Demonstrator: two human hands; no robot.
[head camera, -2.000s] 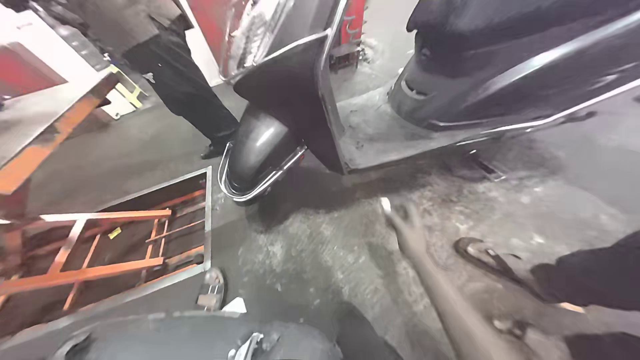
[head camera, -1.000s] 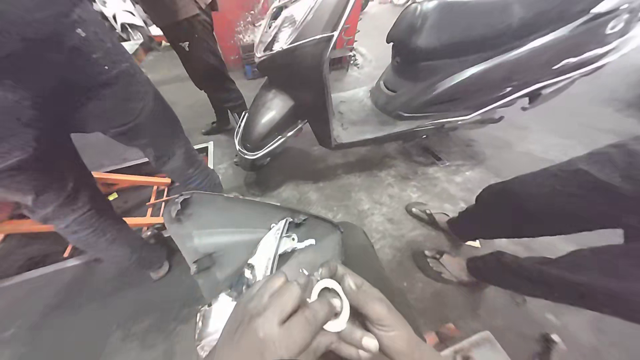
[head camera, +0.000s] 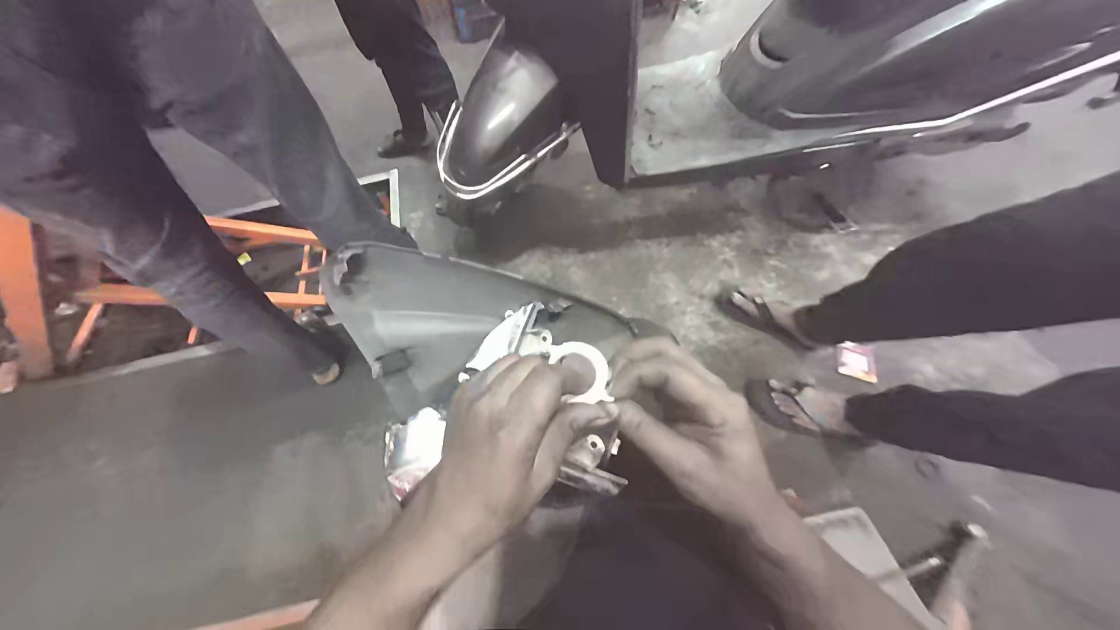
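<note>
A white ring (head camera: 595, 363), seemingly plastic, is held between my two hands, near the lower middle of the view. My left hand (head camera: 507, 429) grips its left side with thumb and fingers. At its right edge the thumb and fingertips of my right hand (head camera: 687, 420) pinch it. Under the hands lies a scooter's dark body panel (head camera: 437, 297) with its inner side up. A light-coloured lamp unit or bracket (head camera: 507, 337) sits on the panel, partly hidden by my hands. Shiny clear wrapping or a lens (head camera: 416, 446) shows left of my left wrist.
A dark scooter (head camera: 512, 105) stands ahead. One person's legs (head camera: 219, 166) are close at the left, beside an orange metal frame (head camera: 262, 232); another's legs (head camera: 989, 271) are at the right. A small packet (head camera: 856, 361) and a pale tray (head camera: 862, 542) lie at the right.
Two seconds ago one arm reached out over the floor; now both hands are together at the ring. A person's legs have come in at the left. The ring has stayed in my hands since one second ago.
</note>
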